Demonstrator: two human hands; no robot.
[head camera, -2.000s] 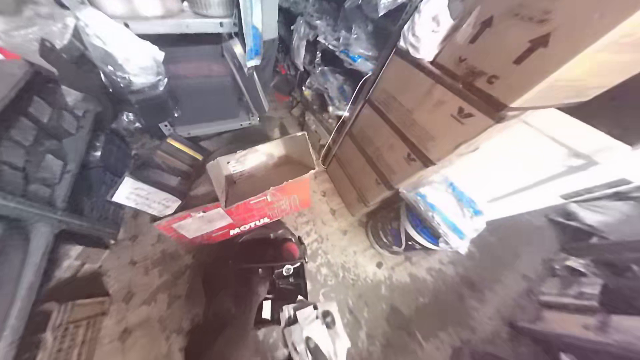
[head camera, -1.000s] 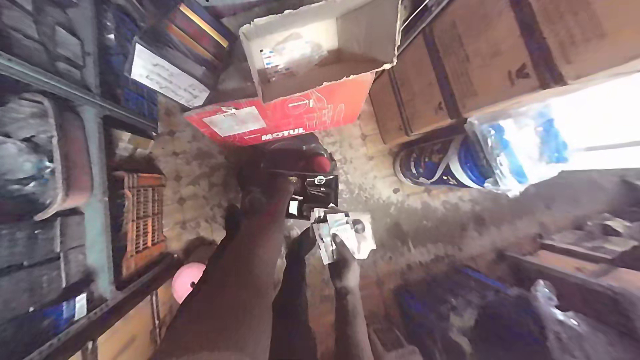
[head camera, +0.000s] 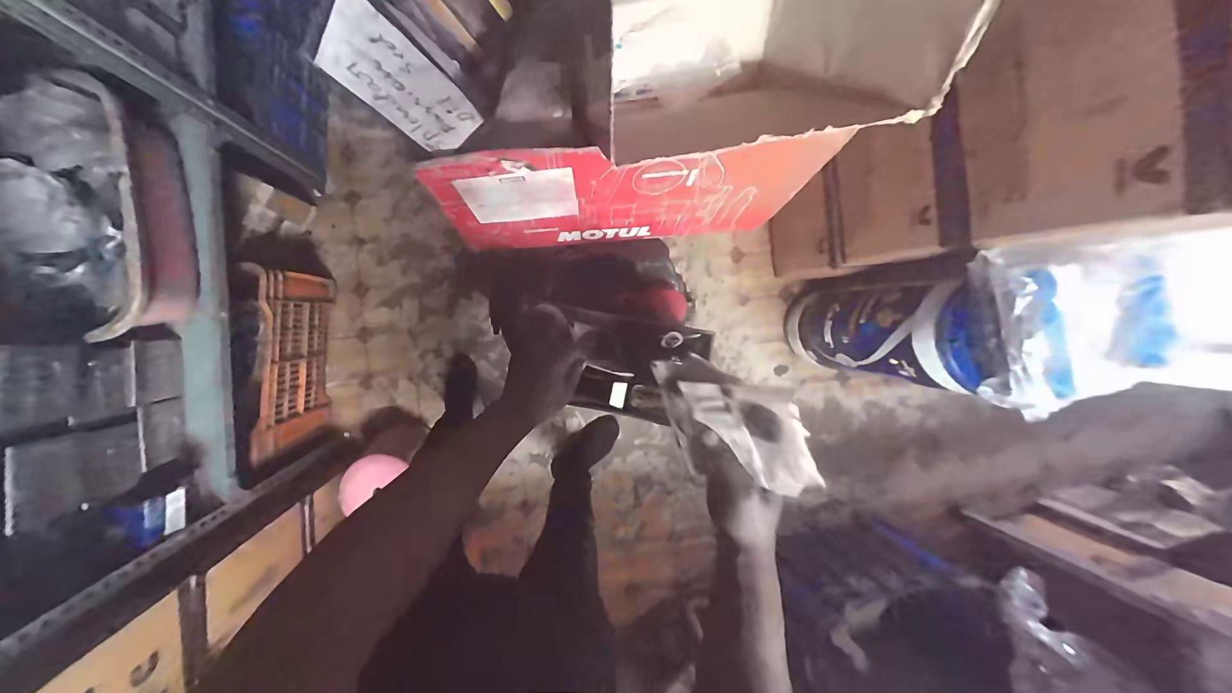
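Note:
My left hand (head camera: 544, 351) is at the left side of a dark open container (head camera: 650, 395) that has small parts and a white label in it. Whether its fingers grip the container's edge is too dark to tell. My right hand (head camera: 727, 481) is closed on clear plastic packets (head camera: 756, 433), just right of the container. Behind the container lies a dark bundle with a round red part (head camera: 659, 304). A red Motul cardboard box (head camera: 616, 197) stands open beyond that.
Metal shelving (head camera: 207, 289) with an orange plastic crate (head camera: 289, 356) runs along the left, near a pink ball-like object (head camera: 372, 481). Stacked cartons (head camera: 1059, 125) and a blue drum (head camera: 881, 327) are at the right. A handwritten card (head camera: 397, 77) lies at the upper left.
The view has moved in closer over the box and container. Both forearms now show plainly. The plastic packets are in my right hand, as they were one second ago.

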